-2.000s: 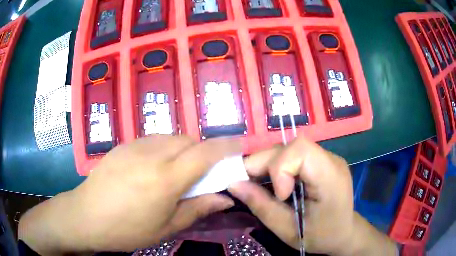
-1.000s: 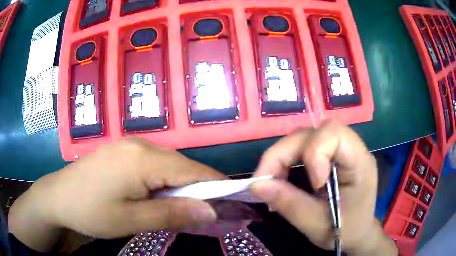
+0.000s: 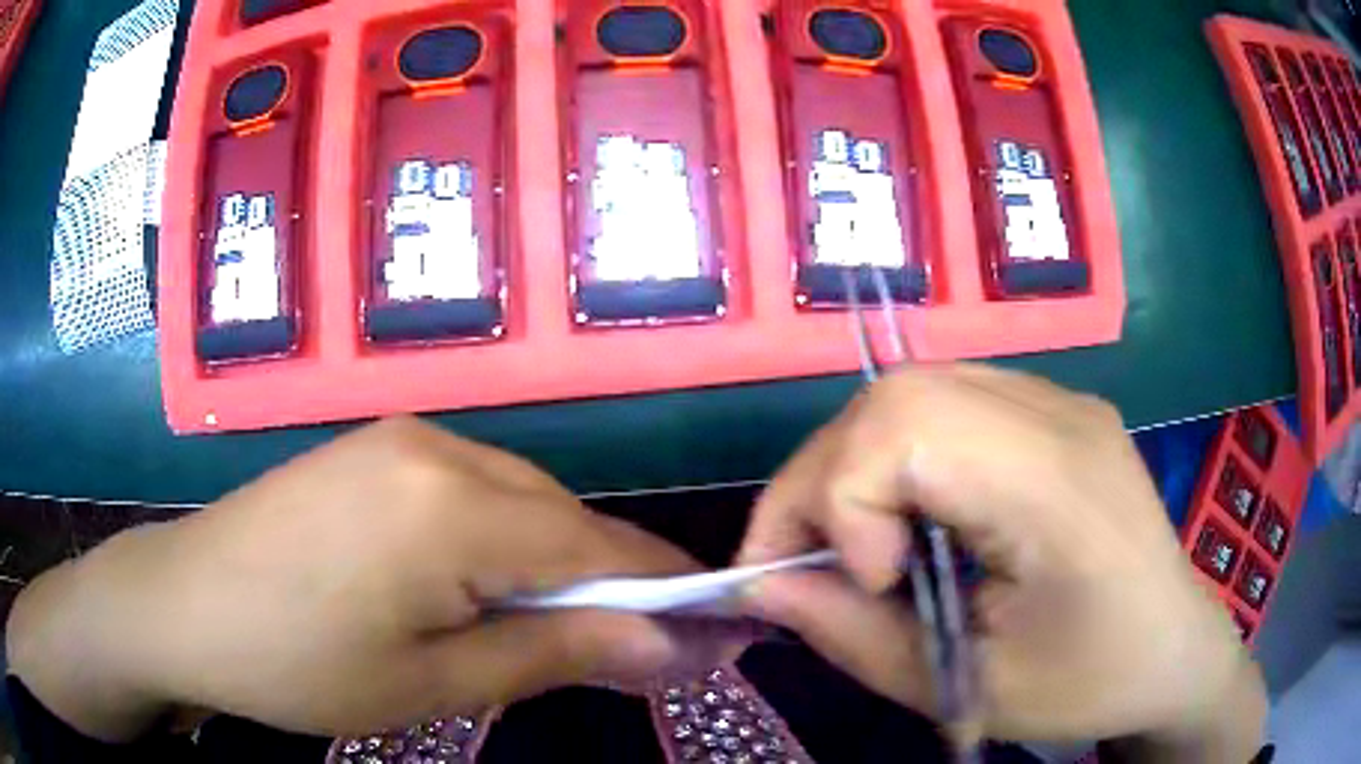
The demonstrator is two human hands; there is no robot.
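Note:
A white label sheet is seen nearly edge-on, held in front of my body below the tray. My left hand pinches its left part between thumb and fingers. My right hand pinches its right end and also holds metal tweezers, slightly blurred, whose tips point up towards the tray's front edge. The salmon-red phone tray lies beyond my hands. Red phone housings with silvery areas and black ovals sit in its near row.
White dotted sticker sheets lie left of the tray on the green bench. Another red tray is at the right. A lower red tray with parts stands beyond the bench edge, beside something blue.
The sheet has turned from showing its face to nearly edge-on. The tray appears higher in the picture. My right hand has shifted right overall, and both hands still hold the sheet.

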